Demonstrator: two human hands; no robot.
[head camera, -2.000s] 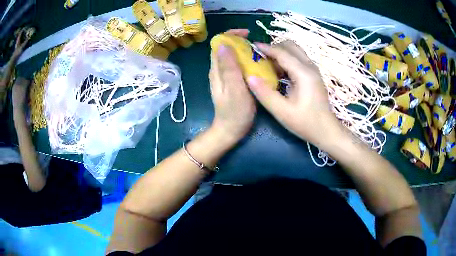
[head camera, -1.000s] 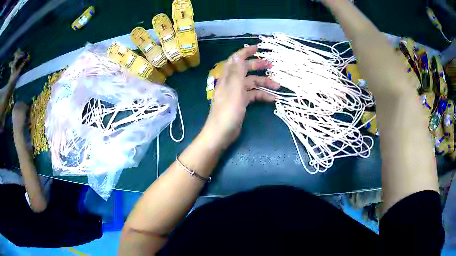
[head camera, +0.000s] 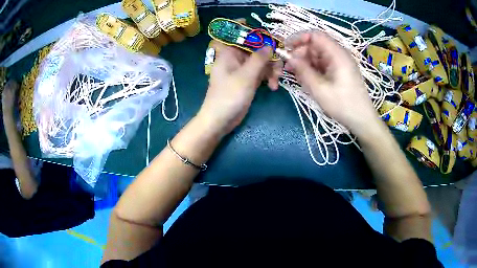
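My left hand (head camera: 233, 78) holds an open device housing (head camera: 230, 32), yellow-rimmed, with a green board at its left end and a blue part with red wire at its right. My right hand (head camera: 327, 73) is at the housing's right end, with its thumb and fingers on a white cord end (head camera: 284, 53). Another yellow unit (head camera: 209, 58) lies on the bench, partly hidden behind my left hand. A heap of white cord loops (head camera: 320, 141) lies behind and below my right hand.
A clear plastic bag (head camera: 110, 112) with white cords lies at left. Stacked yellow covers (head camera: 141, 18) stand at the bench's back. A pile of yellow units (head camera: 408, 118) lies at right. Small yellow parts (head camera: 30, 94) and another person's arm (head camera: 18, 141) are at far left.
My right arm has come back from reaching far forward over the bench. My left hand, earlier beside the cords, now holds an open housing, and my right hand has met it with a cord.
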